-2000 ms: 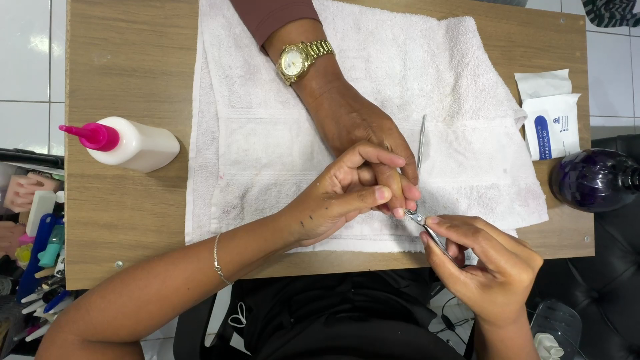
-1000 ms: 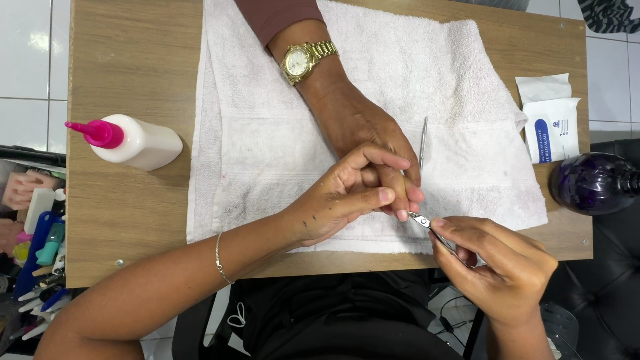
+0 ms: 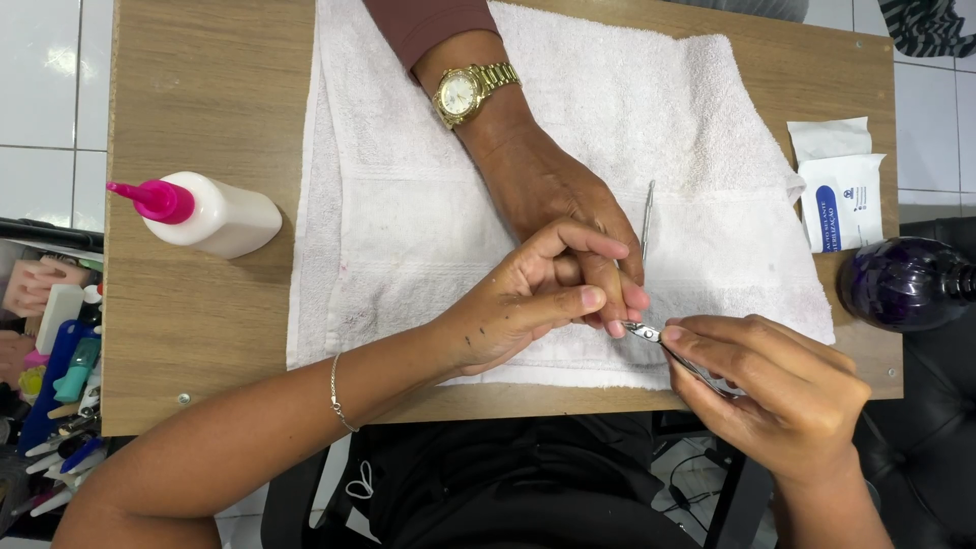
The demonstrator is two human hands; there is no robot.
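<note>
My left hand point(image 3: 526, 297) holds a finger of another person's hand point(image 3: 553, 183), which reaches in from the top with a gold watch point(image 3: 460, 94) at the wrist. Metal cuticle nippers point(image 3: 648, 333) are in my right hand point(image 3: 762, 381), their jaws at the tip of the held finger. Both hands are over the front part of a white towel point(image 3: 404, 229). A thin metal manicure tool point(image 3: 648, 221) lies on the towel just beyond the fingers. Whether the nipper jaws touch the nail or skin is too small to tell.
A white bottle with a pink nozzle point(image 3: 229, 217) stands on the wooden table point(image 3: 191, 320) at left. At right are an opened sterilization pouch point(image 3: 842, 198), bearing writing, and a dark purple bottle point(image 3: 900, 284). A container of assorted tools point(image 3: 57, 381) sits beyond the table's left edge.
The nippers stay near the held fingertip, while my right hand and their handles have shifted slightly. My left hand keeps its hold on the other person's finger.
</note>
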